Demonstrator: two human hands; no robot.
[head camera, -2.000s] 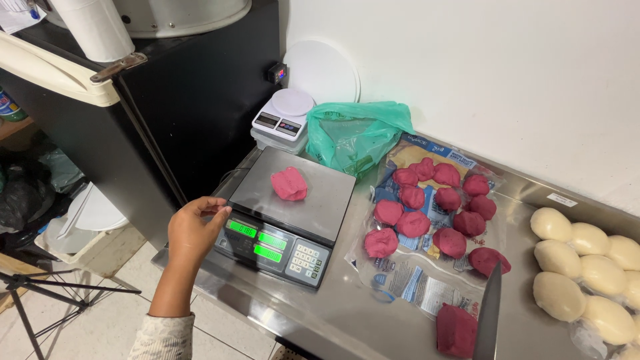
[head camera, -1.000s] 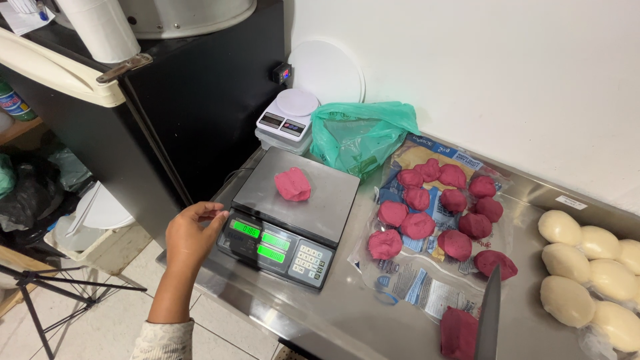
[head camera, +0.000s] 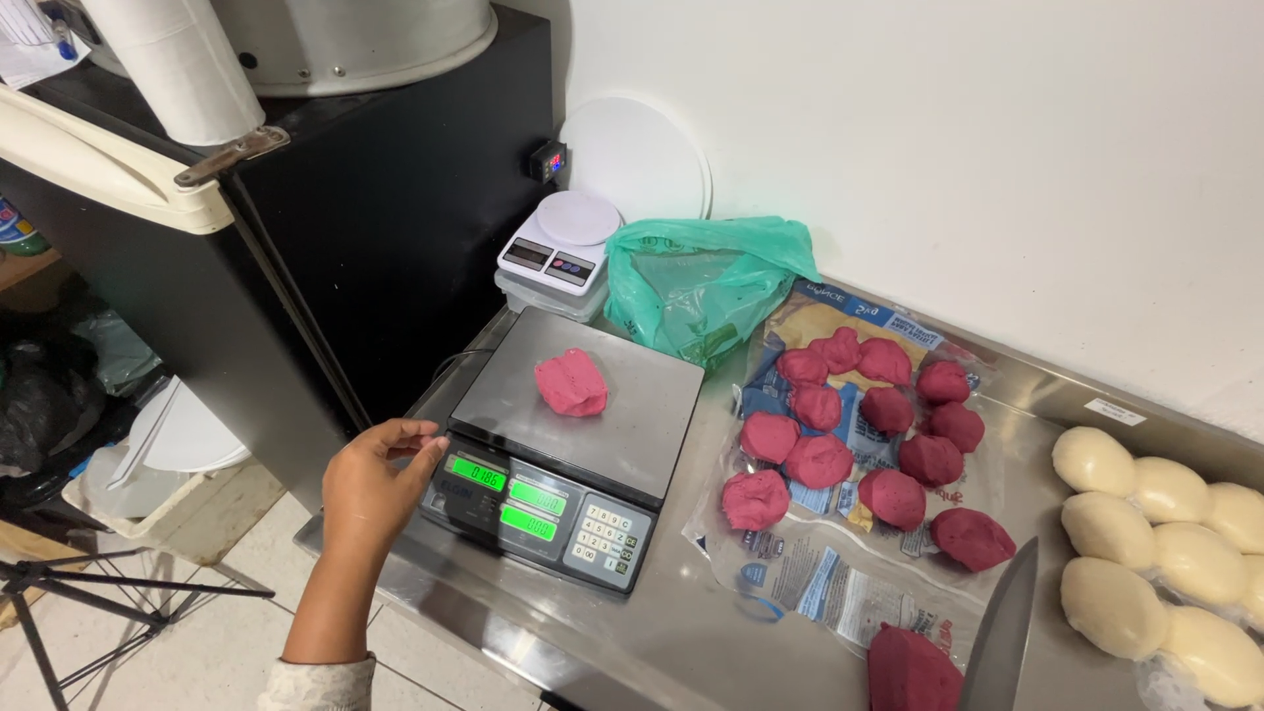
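Note:
My left hand (head camera: 380, 494) is by the left front corner of a digital counter scale (head camera: 553, 533), thumb and fingers a little apart with nothing visible between them. On the scale's steel platter lies a pink dough piece (head camera: 571, 383), and its green displays are lit. To the right, several dark pink dough balls (head camera: 818, 461) rest on a printed plastic bag (head camera: 790, 553). A larger dough block (head camera: 910, 671) sits at the lower edge, beside a knife blade (head camera: 1002, 627) whose handle is out of frame. My right hand does not show.
Pale dough balls (head camera: 1111, 605) lie in rows at the right. Behind the counter scale are a green plastic bag (head camera: 706, 281) and a small white kitchen scale (head camera: 553, 252). A black refrigerator (head camera: 395, 217) stands to the left, above a folding stand's black legs (head camera: 148, 617).

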